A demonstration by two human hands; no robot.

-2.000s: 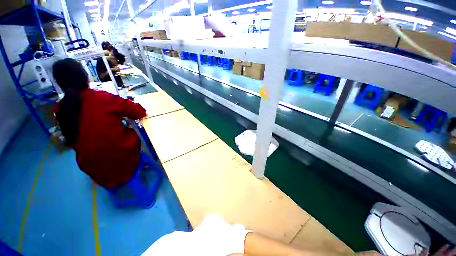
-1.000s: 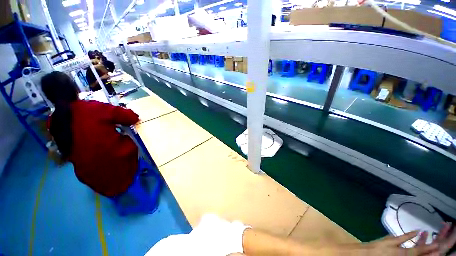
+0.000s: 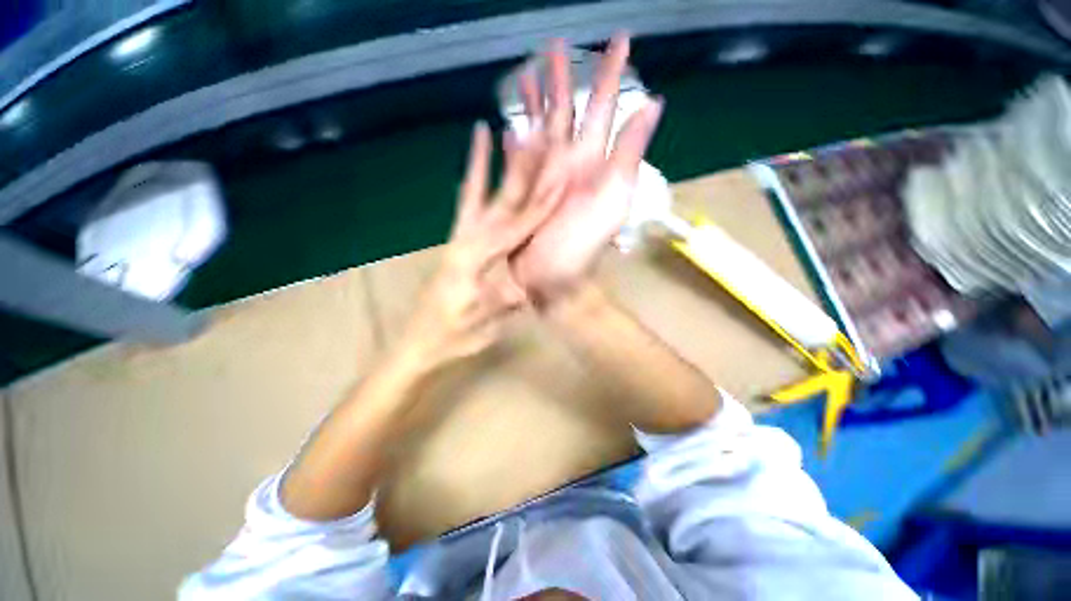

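My left hand (image 3: 487, 252) and my right hand (image 3: 581, 176) are raised over the bench, crossing and overlapping each other with fingers spread. Both are slightly blurred and hold nothing that I can see. A yellow caulking gun (image 3: 816, 362) with a white cartridge (image 3: 758, 282) lies on the cardboard to the right of my hands. Its nozzle end points to a crumpled white wad (image 3: 644, 202), partly hidden by my right hand. A white panel (image 3: 512, 99) on the green belt is partly hidden behind my fingers.
Another white panel (image 3: 155, 229) is on the green conveyor (image 3: 341, 194) at the left, near a grey post (image 3: 88, 294). The tan cardboard bench cover (image 3: 153, 440) runs along the belt. A tall cream-white stack (image 3: 998, 194) stands on a reddish patterned mat (image 3: 863, 235) at the right.
The view has swung from along the line down to the bench. Both my hands are now raised together; one second ago, hands were at the panel at the lower right.
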